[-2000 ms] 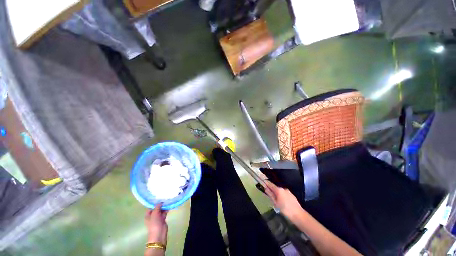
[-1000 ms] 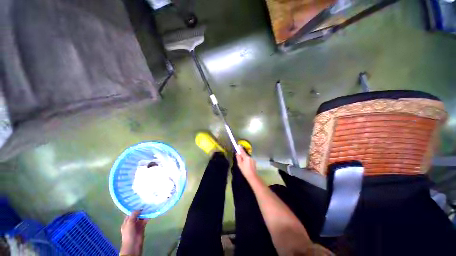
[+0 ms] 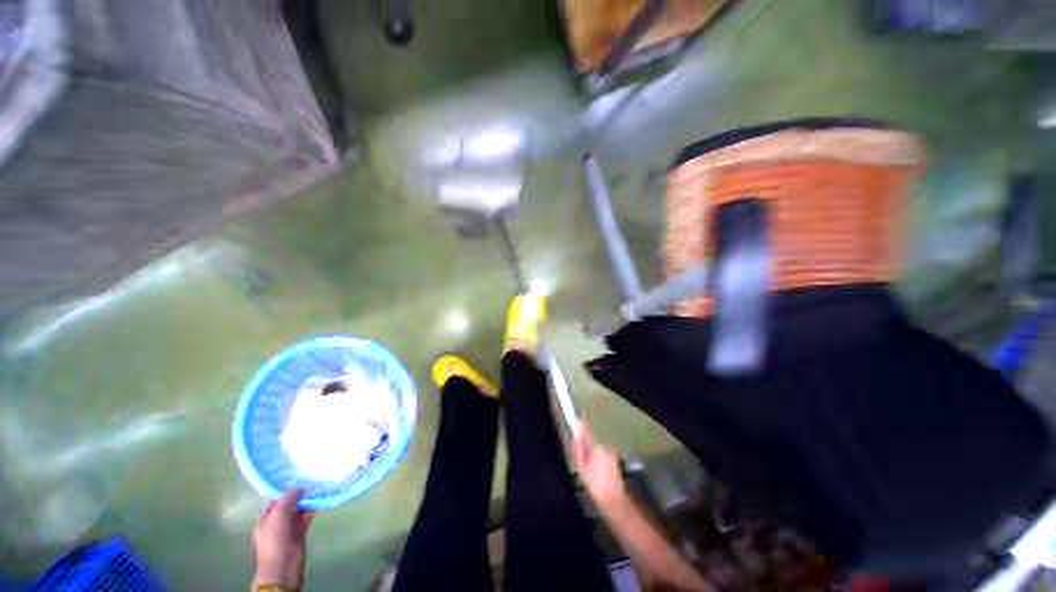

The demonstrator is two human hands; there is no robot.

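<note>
A light-blue round bin (image 3: pixel 250 430) with white scraps inside is at the lower left. My left hand (image 3: pixel 281 534) is shut on its near rim. My right hand (image 3: pixel 596 465) is shut on the pole of a long-handled broom (image 3: pixel 479 197). The broom's pale head is on the green floor beyond my feet, blurred. Part of the pole is hidden behind my yellow shoe and leg. A small dark clump lies close to the broom head, too blurred to identify.
An office chair (image 3: pixel 799 220) with an orange woven seat and black garment stands at the right. A grey fabric bin (image 3: pixel 174 150) is at the upper left. A blue crate (image 3: pixel 99 569) is at the lower left. A brown wooden piece (image 3: pixel 625 29) is at the top.
The broom head has come back nearer to my feet, and my right hand is lower. The blue bin has shifted slightly left and stays in my left hand. One yellow shoe is farther forward.
</note>
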